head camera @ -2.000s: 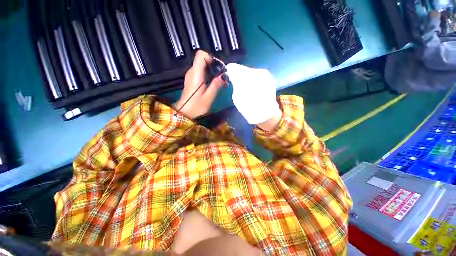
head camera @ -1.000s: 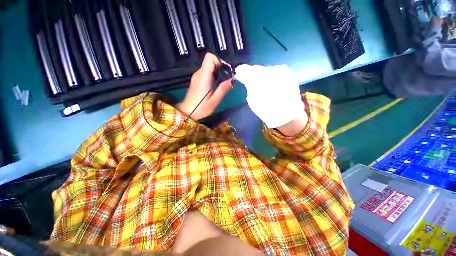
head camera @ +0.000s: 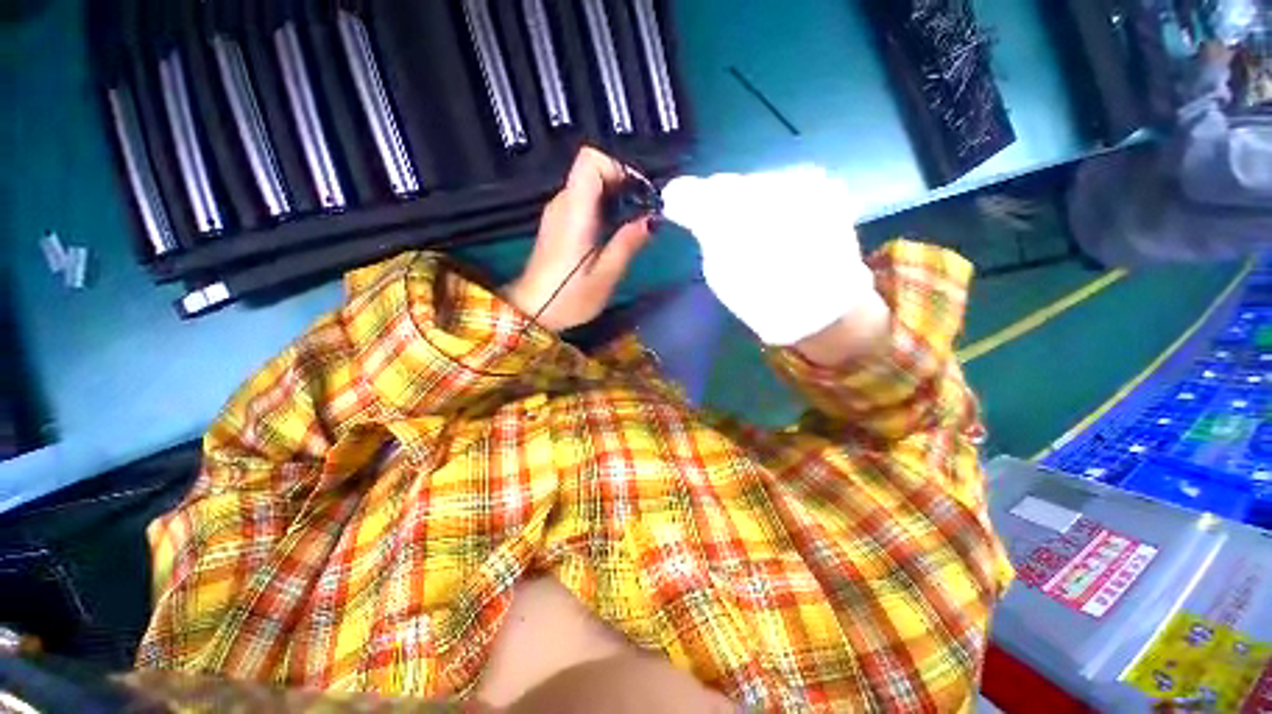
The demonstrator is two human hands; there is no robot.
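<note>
My left hand (head camera: 578, 237) is bare and holds the dark end of a small black workpiece (head camera: 632, 205) between thumb and fingers, near the front edge of the bench. A thin dark lead (head camera: 561, 290) hangs from it across my left hand towards the sleeve. My right hand (head camera: 774, 251), in an overexposed white glove, has its fingertips at the right side of the black end. What the gloved fingertips pinch is too small and bright to tell.
A black foam tray (head camera: 433, 209) with several silver tubes (head camera: 311, 123) lies beyond my left arm. A thin black piece (head camera: 763, 101) lies on the bench. A parts tray (head camera: 951, 87) is at upper right. Pale pieces (head camera: 66, 260) lie far left. A grey case (head camera: 1137, 558) stands lower right.
My gloved right hand and sleeve have moved to the right. My left hand has shifted slightly right and still holds the black end.
</note>
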